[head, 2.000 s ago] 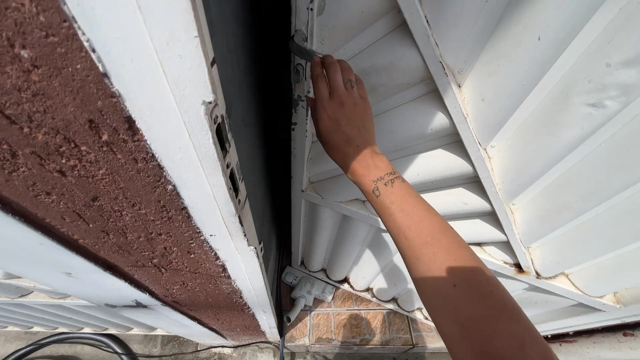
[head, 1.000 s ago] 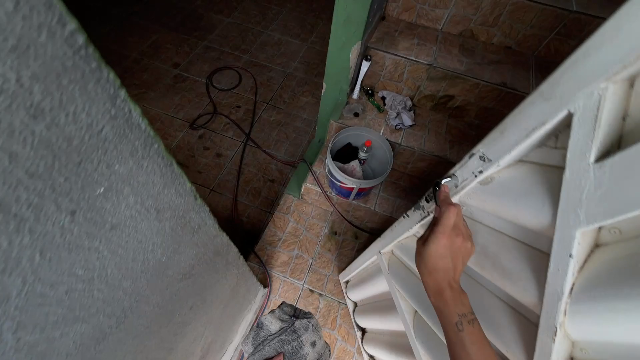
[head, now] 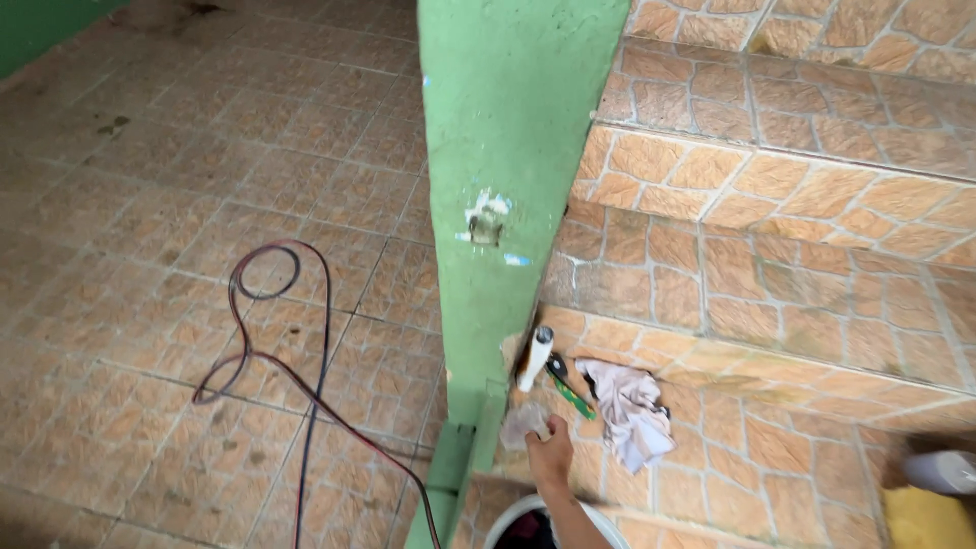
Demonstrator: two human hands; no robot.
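Note:
My right hand [head: 552,454] reaches in from the bottom edge over the tiled step, with thumb and forefinger closed at the rim of a small clear plastic container [head: 523,427], which is blurred. Just above it, a white tube [head: 536,358] leans by the foot of the green wall. Beside the tube lies a tool with a black end and a green, patterned part [head: 570,395]. A crumpled pale cloth [head: 631,412] lies to the right of these. Under my forearm stands a bucket [head: 505,521] with dark material inside, partly cut off. My left hand is out of view.
The end of a green wall [head: 503,152] with chipped paint divides the steps from the lower floor. Tiled steps [head: 762,305] rise to the right. A looped dark red and black cable [head: 326,320] crosses the left floor. At the lower right is a blurred yellow thing [head: 923,522].
My right hand has left the edge of the white metal gate and is now at the clear container on the step. The view has swung over to the steps; gate and grey cloth are out of it.

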